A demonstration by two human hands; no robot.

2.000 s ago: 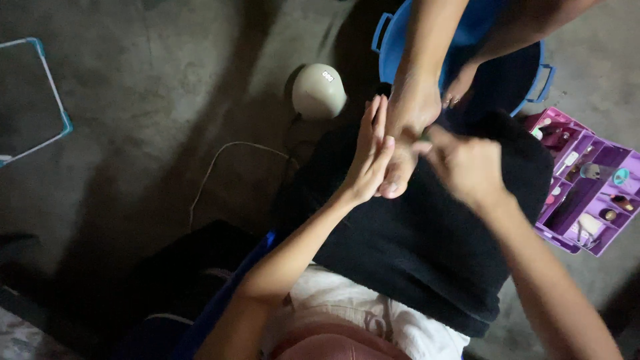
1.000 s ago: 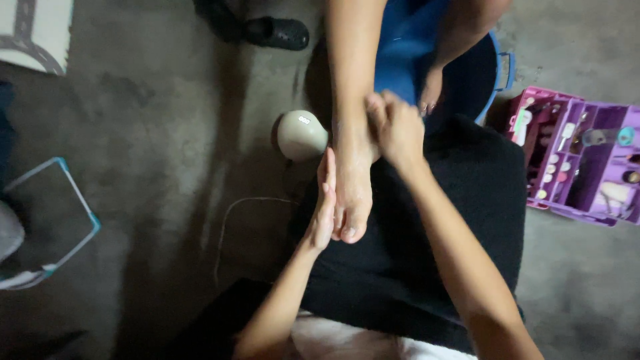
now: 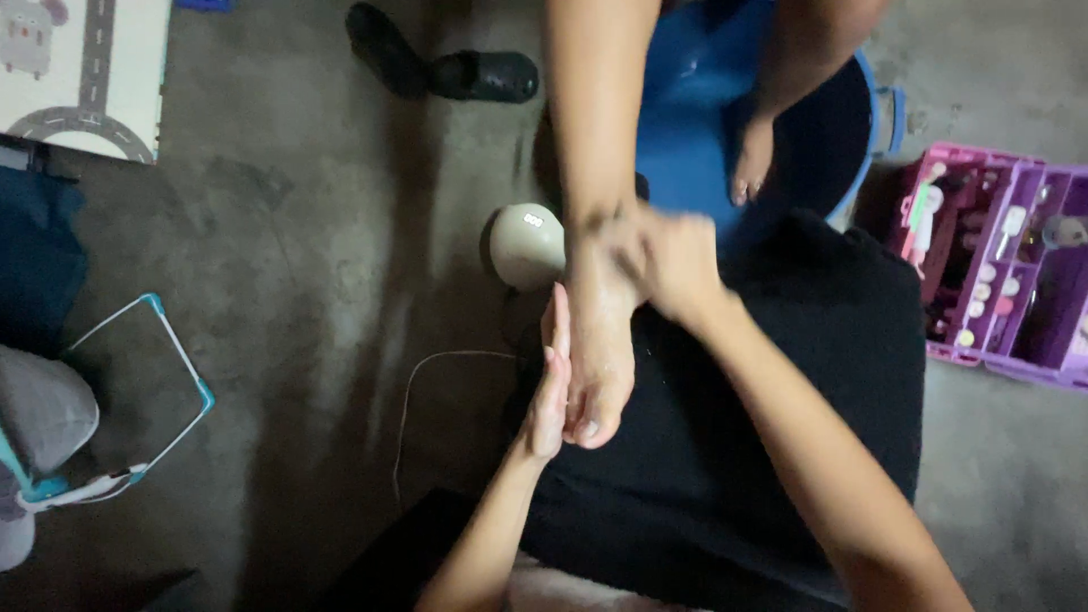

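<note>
Another person's wet-looking foot (image 3: 602, 365) reaches down over a black towel (image 3: 816, 340) spread across my lap. My left hand (image 3: 551, 391) lies flat along the left edge of that foot, fingers extended toward the ankle, not wrapped round it. My right hand (image 3: 676, 259) rests against the ankle from the right; it is blurred, and a small dark thing or mark shows near its fingertips, too blurred to name. The person's other foot (image 3: 754, 161) is in a blue tub (image 3: 869, 153) behind the towel.
A white rounded device (image 3: 527, 246) with a lit display stands left of the ankle, and a thin cable (image 3: 410, 399) lies nearby. An open pink-purple case (image 3: 977, 353) of small items sits at right. Black clogs (image 3: 489, 76), a white-teal frame (image 3: 183, 357) and a road-print mat (image 3: 127, 127) are leftward.
My right hand has moved from the toe side of the foot to the ankle and lower leg. My left hand stays along the foot's left side. The view has shifted.
</note>
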